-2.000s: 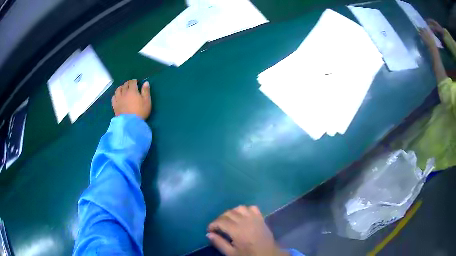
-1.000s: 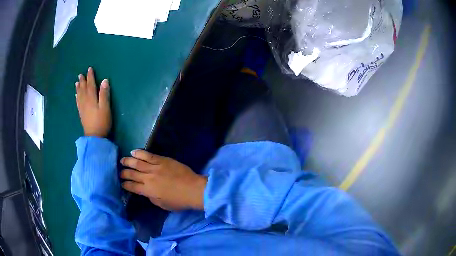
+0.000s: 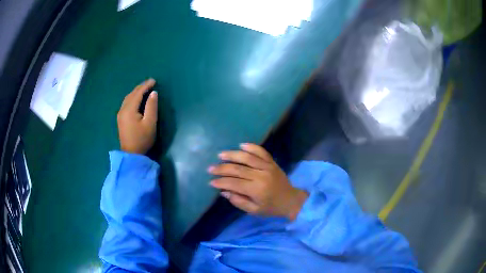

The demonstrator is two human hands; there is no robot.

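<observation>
My left hand (image 3: 138, 117) is over the green table mat (image 3: 213, 96), its thumb and fingers apart and nothing in it. My right hand (image 3: 258, 181) is at the table's near edge, palm down, fingers spread and empty. White printed bags (image 3: 57, 88) overlap on the mat at the far left. A stack of white bags (image 3: 258, 13) lies at the top of the picture, partly cut off. Dark panels with white marks (image 3: 20, 181) lie along the left rim.
A crumpled clear plastic bag (image 3: 397, 80) is beside the table at the right, above a grey floor with a yellow line (image 3: 421, 154). Part of a person in yellow-green clothing (image 3: 447, 18) shows at the top right. A white corner (image 3: 127, 4) shows at the top.
The view has swung so the white bags and stack show further right. My left hand's fingers have drawn closer together and curled. My right hand has lifted or shifted over the table edge.
</observation>
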